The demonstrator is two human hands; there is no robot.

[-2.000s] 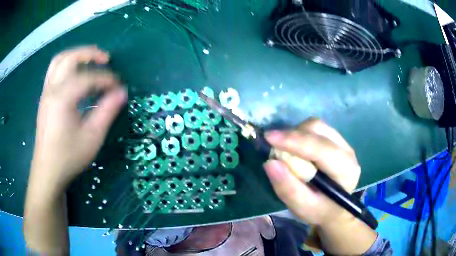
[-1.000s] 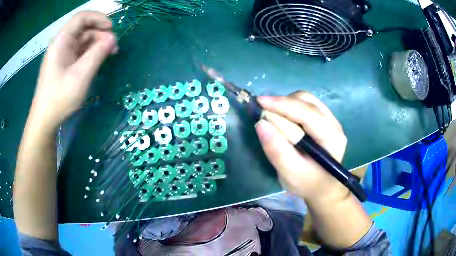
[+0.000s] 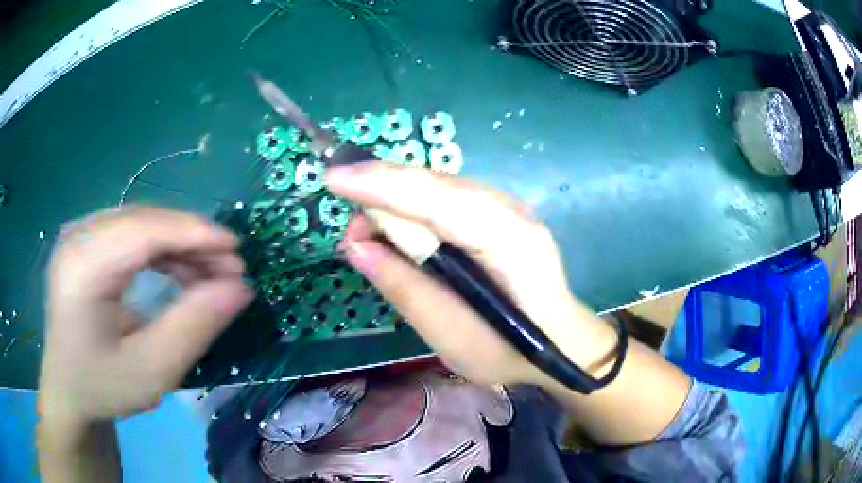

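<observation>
My right hand [image 3: 463,255] holds a soldering iron [image 3: 473,297] by its cream grip. Its metal tip points up and left, above the table beyond the back row of boards. Small round green circuit boards [image 3: 439,127] lie in rows in front of me; my right hand and the iron hide some of them. My left hand [image 3: 146,307] is blurred beside the boards' left side, thumb and finger curled close together. Whether it holds a thin wire cannot be told. Thin dark wires [image 3: 248,387] trail at the boards' lower left.
A black fan with a round metal guard [image 3: 600,42] stands at the back right. A pale round roll [image 3: 767,132] is at the right. A thin pale curved strand [image 3: 151,160] lies at the left. More wires [image 3: 350,9] lie at the back. A blue stool [image 3: 756,325] stands below right.
My left hand has come down and nearer me, beside the lower board rows. My right hand has moved left with the iron, now over the boards. The view has shifted slightly.
</observation>
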